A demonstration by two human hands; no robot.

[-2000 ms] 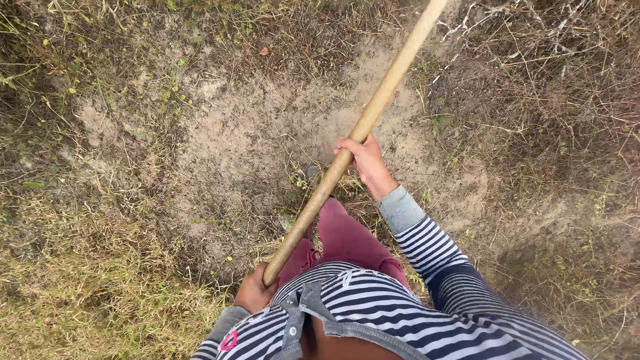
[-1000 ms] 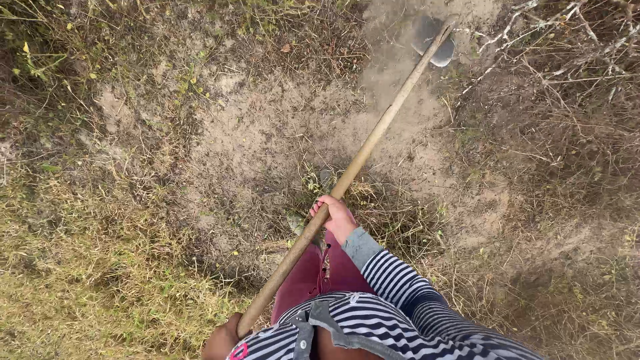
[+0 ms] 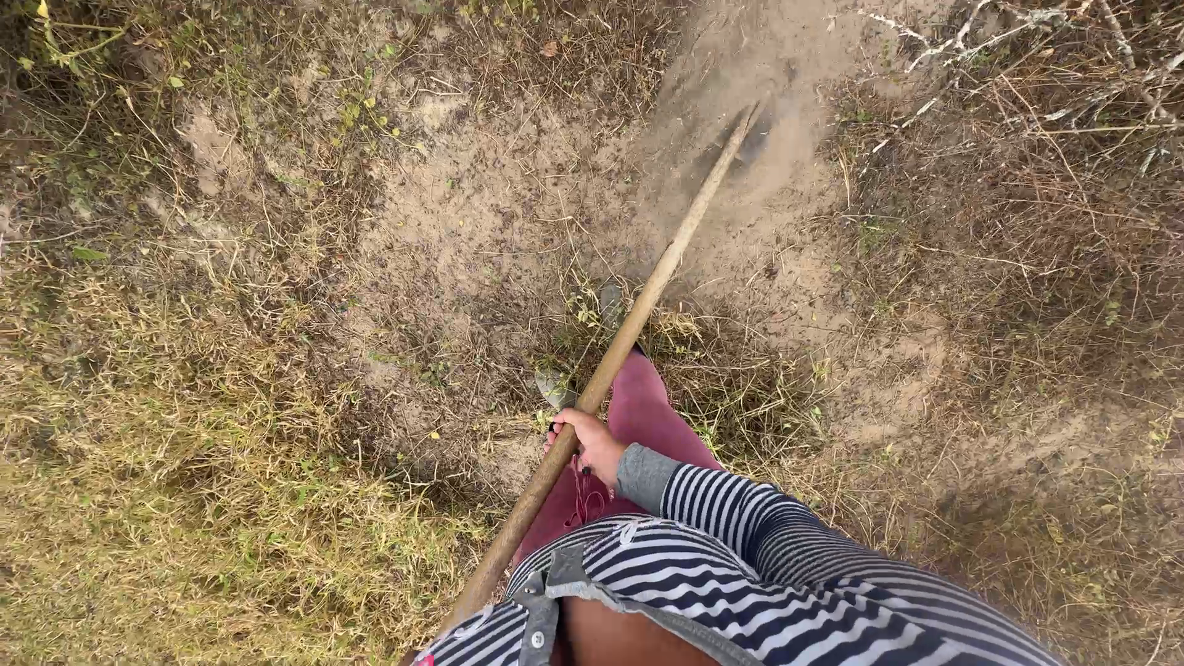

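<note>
A long wooden handle [image 3: 647, 296] slants from the lower left up to the top right, where its far end meets a metal blade [image 3: 754, 143], probably a hoe's, half hidden in dust at the bare soil. My right hand [image 3: 592, 446] is wrapped around the middle of the handle, in front of my red trousers [image 3: 647, 407]. At the bottom edge the handle's near end passes beside my striped shirt; my left hand is out of sight there.
Thin bare branches [image 3: 980, 37] lie at the upper right above dry brush. Yellowish grass [image 3: 185, 518] covers the lower left. Around my shoes [image 3: 555, 387] are cut or dry weeds, with a clump of grass [image 3: 758, 398] to their right.
The blade, out of frame at first, came into view at the top and is now lower, amid dust. My right hand has moved down toward my body, and my left hand has left the view.
</note>
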